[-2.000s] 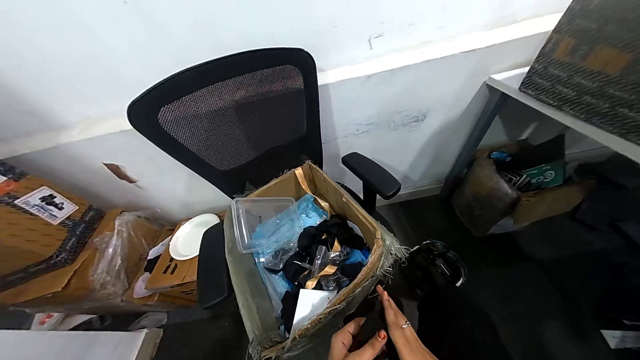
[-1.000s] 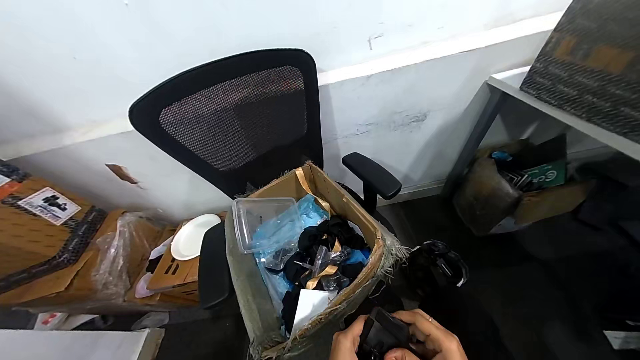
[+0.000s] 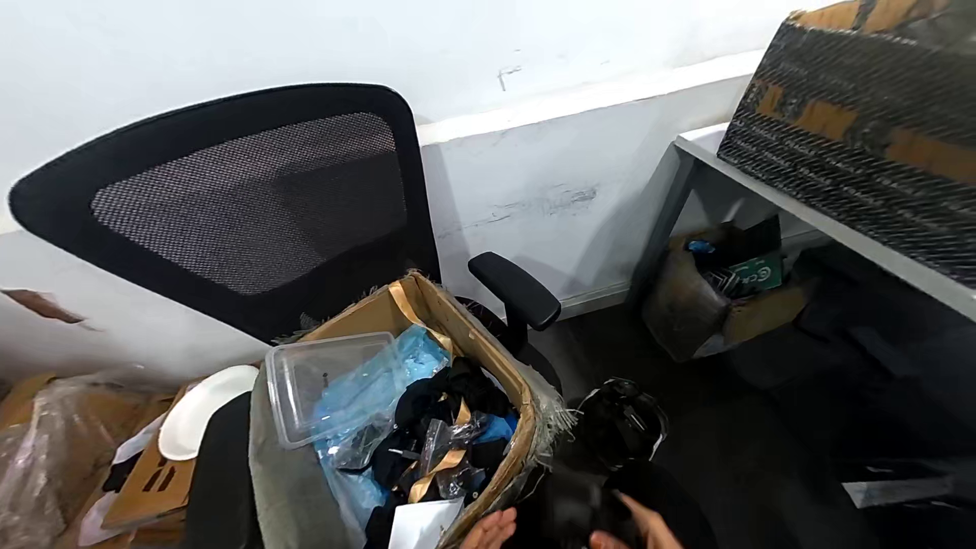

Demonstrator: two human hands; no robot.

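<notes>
At the bottom edge, my left hand (image 3: 489, 529) is beside the rim of a frayed cardboard box (image 3: 526, 427), its fingers extended and apart from the dark item. My right hand (image 3: 644, 526) is at the right side of a blurred black item (image 3: 572, 503), fingers curled against it; what it is cannot be told. The box stands on a black mesh office chair (image 3: 252, 198). Inside it lie blue plastic film (image 3: 374, 381), black cloth-like pieces (image 3: 473, 381), a gold ribbon (image 3: 438, 473) and a white card (image 3: 423, 522). A clear plastic container (image 3: 293, 396) rests at its left edge.
The chair's armrest (image 3: 518, 290) sticks out behind the box. Cartons (image 3: 152, 488) with a white plate (image 3: 202, 412) are at the left. On the right, a table (image 3: 808, 210) carries a taped parcel (image 3: 854, 114), with an open carton (image 3: 686, 305) underneath. A dark round object (image 3: 625, 419) lies beyond my hands.
Both hands were around the black item one second ago; now my left hand is off it, nearer the box. The view has shifted somewhat.
</notes>
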